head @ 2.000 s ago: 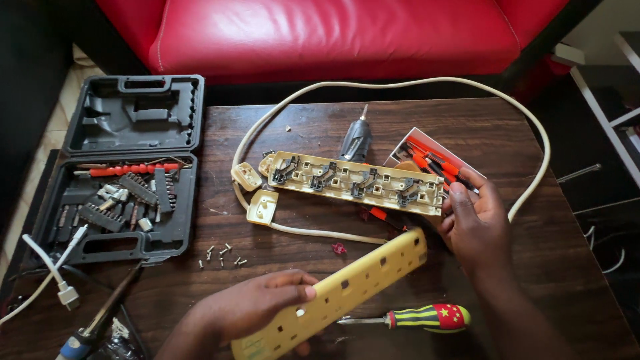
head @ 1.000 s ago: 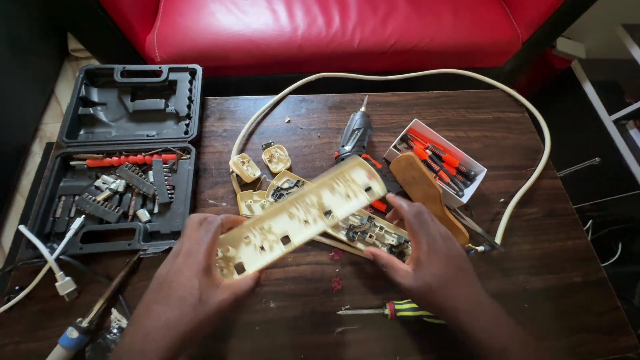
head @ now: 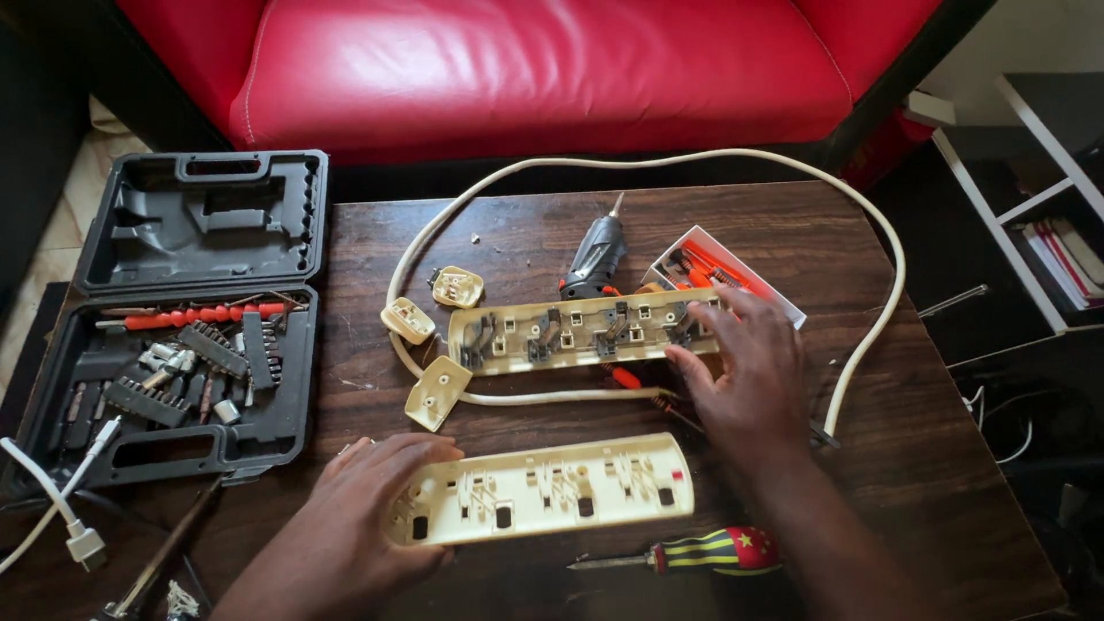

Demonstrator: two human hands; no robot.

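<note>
My left hand (head: 388, 500) grips the left end of an empty cream plastic half of a power strip casing (head: 552, 492), its ribbed inside facing up. Behind it, my right hand (head: 750, 371) holds the right end of the other half (head: 586, 332), which carries dark socket parts. To the left of that half lie opened cream plug pieces (head: 437, 392) and a plug half with pins (head: 457, 286). A pale cable (head: 690, 158) loops around behind. A screwdriver with a striped, starred handle (head: 716, 552) rests in front.
An open black tool case (head: 306, 379) with bits stands at left, a soldering iron (head: 164, 561) and a white USB cable (head: 84, 543) near it. A cordless screwdriver (head: 595, 259) and a white box of orange-handled screwdrivers (head: 798, 317) lie behind the strip. A red sofa (head: 535, 78) borders the table.
The empty casing half, held in both hands over the other half a second ago, is now nearer the front in my left hand alone. My right hand has moved to the half with socket parts.
</note>
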